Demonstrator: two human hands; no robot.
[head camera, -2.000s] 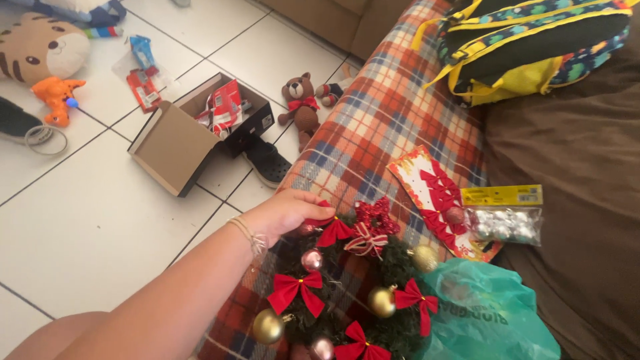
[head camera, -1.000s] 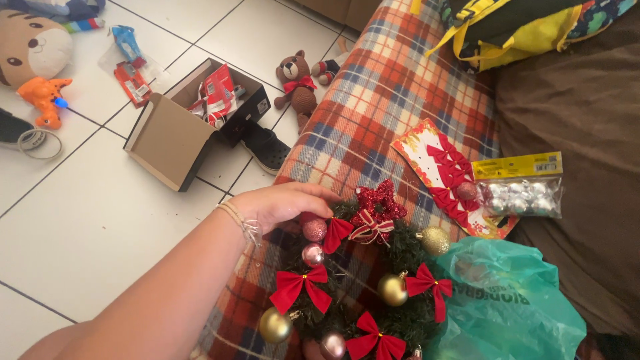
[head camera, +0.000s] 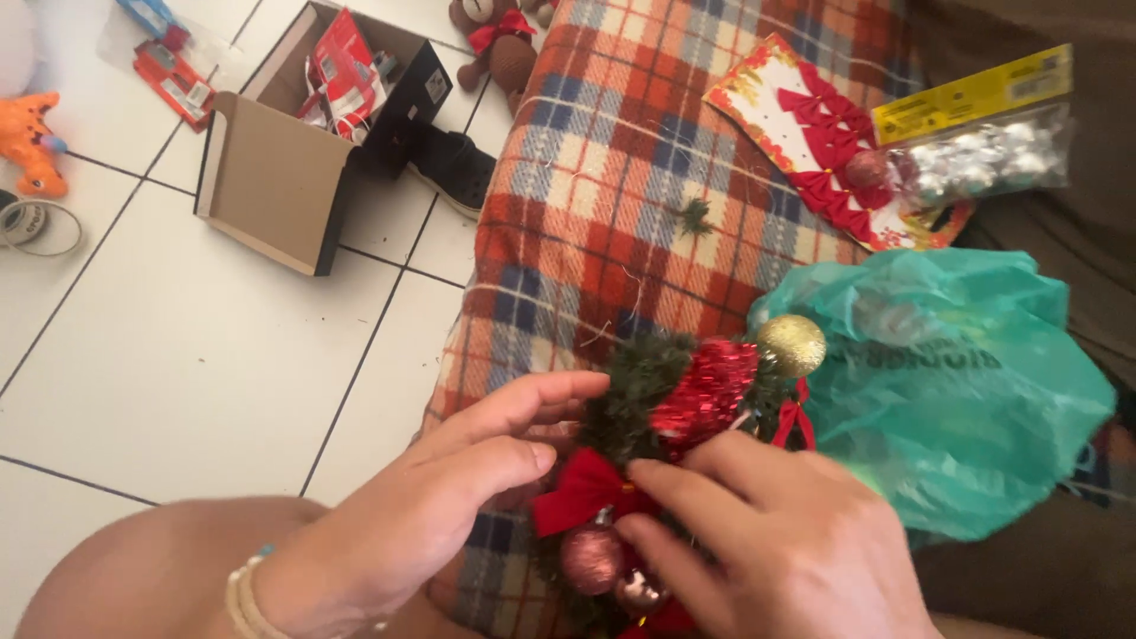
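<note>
A green artificial Christmas wreath (head camera: 643, 377) lies on the plaid blanket near the bottom of the view. It carries a red tinsel star (head camera: 707, 397), a red bow (head camera: 581, 493), a pink glitter bauble (head camera: 592, 558), a shiny pink bauble (head camera: 641, 588) and a gold glitter bauble (head camera: 792, 346). My left hand (head camera: 426, 497) is at the wreath's left side, thumb and fingers apart, with the fingertips partly behind the foliage. My right hand (head camera: 763, 532) reaches over the wreath from the right, its fingers bent at the red bow; whether they pinch it cannot be told.
A green plastic bag (head camera: 941, 390) lies right of the wreath. Beyond it are a card of red bows (head camera: 825, 142) and a pack of silver baubles (head camera: 976, 160) on the plaid blanket (head camera: 586, 195). On the tiled floor are an open cardboard box (head camera: 275, 186), a black clog (head camera: 453, 169) and toys.
My right hand has come into view over the wreath. My left hand has moved off the wreath's upper edge to its left side. The wreath is turned or tilted differently. The view has come closer.
</note>
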